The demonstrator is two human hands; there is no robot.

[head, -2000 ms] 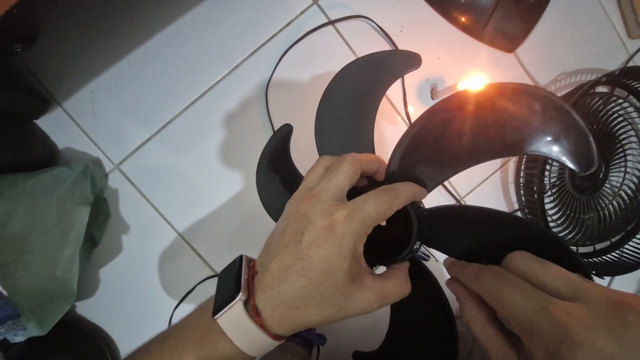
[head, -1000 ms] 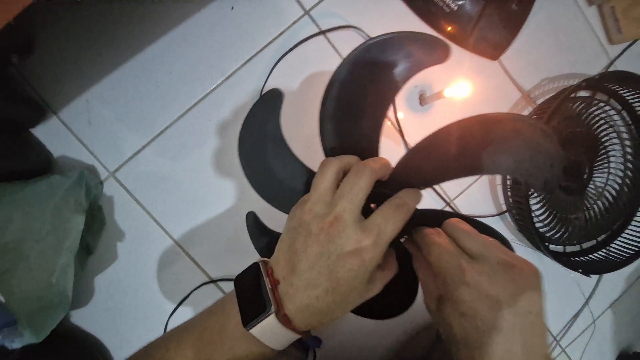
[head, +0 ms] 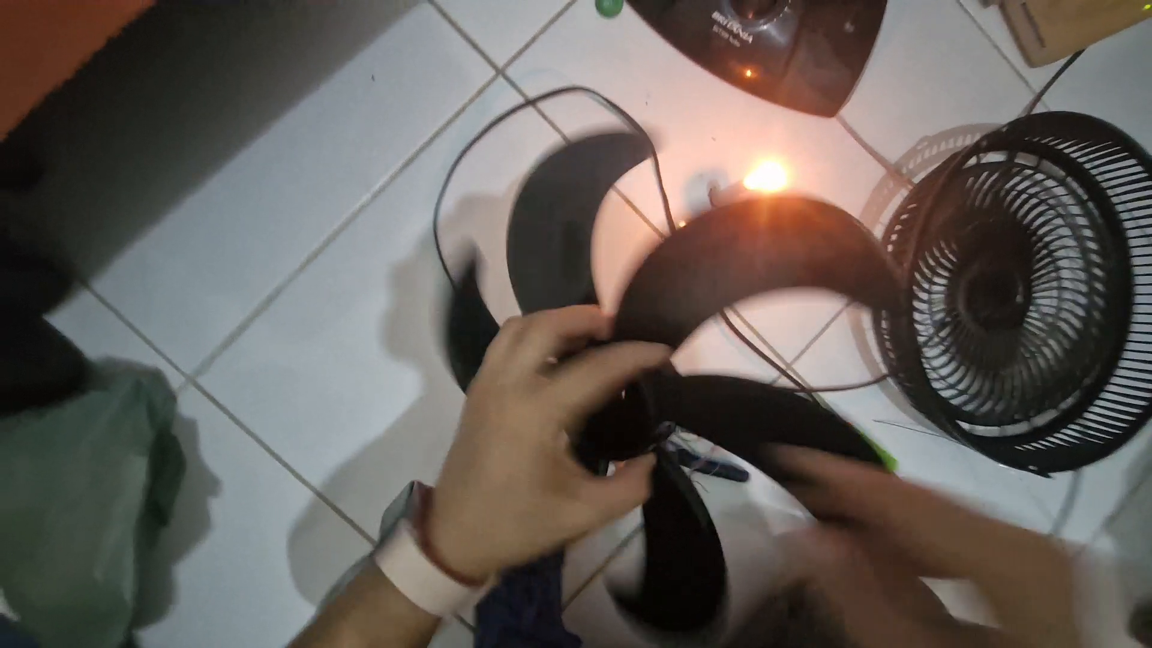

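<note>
A black plastic fan blade assembly (head: 756,243) with several curved blades is held above the tiled floor. My left hand (head: 549,441), with a pale-banded watch at the wrist, grips its hub, fingers on the far side and thumb at the near side. My right hand (head: 855,504) is motion-blurred at the lower right, by the right-hand blade; whether it touches the blade cannot be told. Below the hub lies a dark slim item (head: 711,463) among thin wires, partly hidden. A small bright light (head: 767,175) glows beyond the upper right blade.
A black fan grille (head: 1116,270) lies at the right. A glossy black fan base (head: 801,72) is at the top. A black cable (head: 450,180) loops over the white tiles. A green plastic bag (head: 81,504) sits at the left; a tan cardboard piece (head: 1062,27) is at the top right.
My right hand has moved away from the hub toward the lower right. The blades are turned differently from one second ago, with my left hand still on the hub.
</note>
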